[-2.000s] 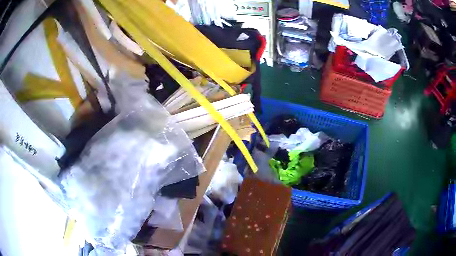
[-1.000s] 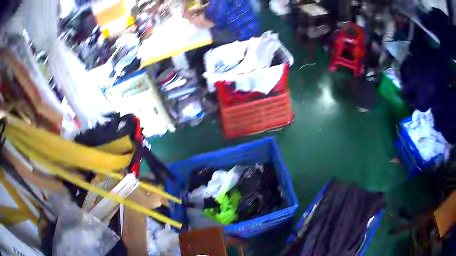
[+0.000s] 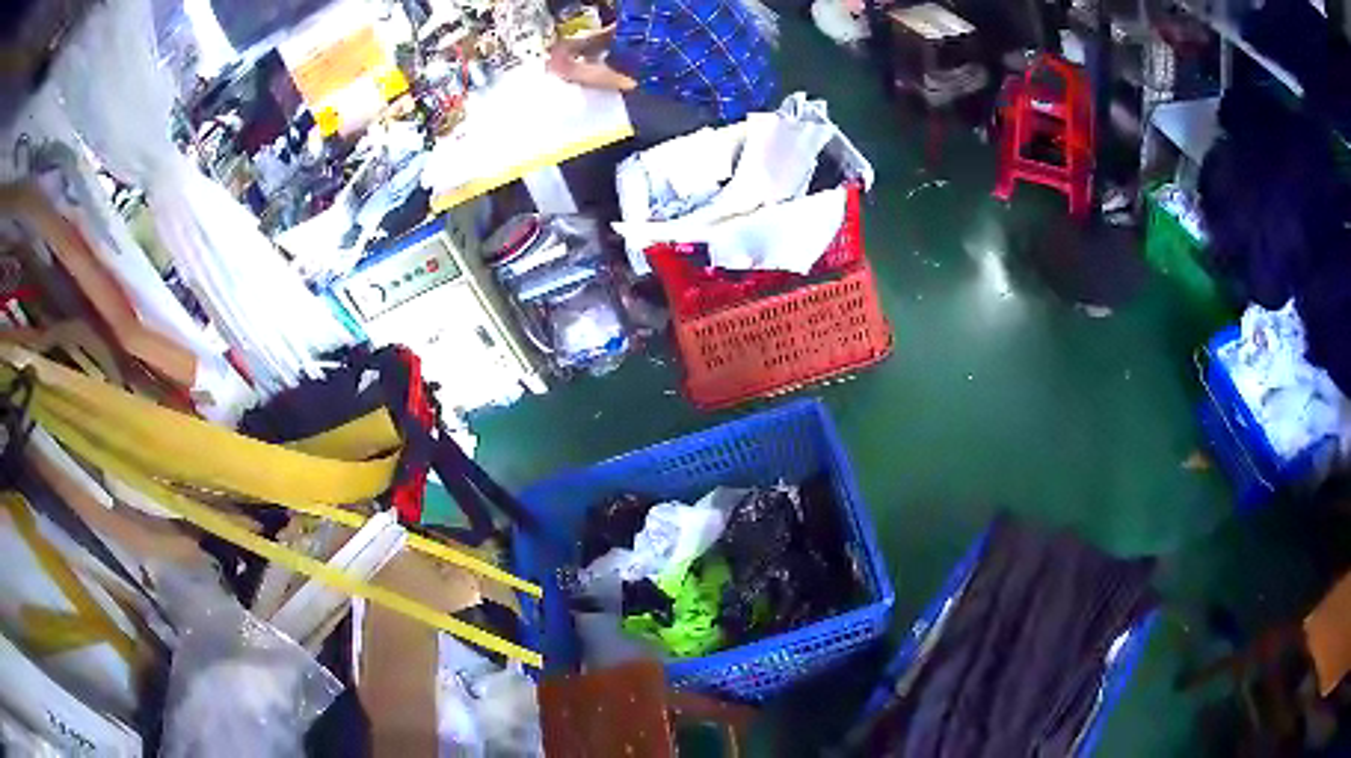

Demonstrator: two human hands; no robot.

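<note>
Neither of my hands is in view. Nearest in front of me, a blue crate (image 3: 874, 629) stands on the green floor. It holds black plastic, white plastic and a bright green piece (image 3: 685, 607). To its right, dark garments (image 3: 1022, 644) lie in folds over a blue-edged crate. A brown stool top (image 3: 605, 714) shows at the bottom edge, cut off by the frame.
Yellow strips (image 3: 222, 444), cardboard and clear plastic crowd the left. A red crate (image 3: 785, 338) with white cloth stands beyond the blue crate. A person in a blue checked garment (image 3: 696, 52) is at a white table (image 3: 526, 133). A red stool (image 3: 1045, 141) stands back right.
The view has swung to the right. The yellow strips and blue crate have shifted left in the picture, and the red stool and right-hand crates have come into view.
</note>
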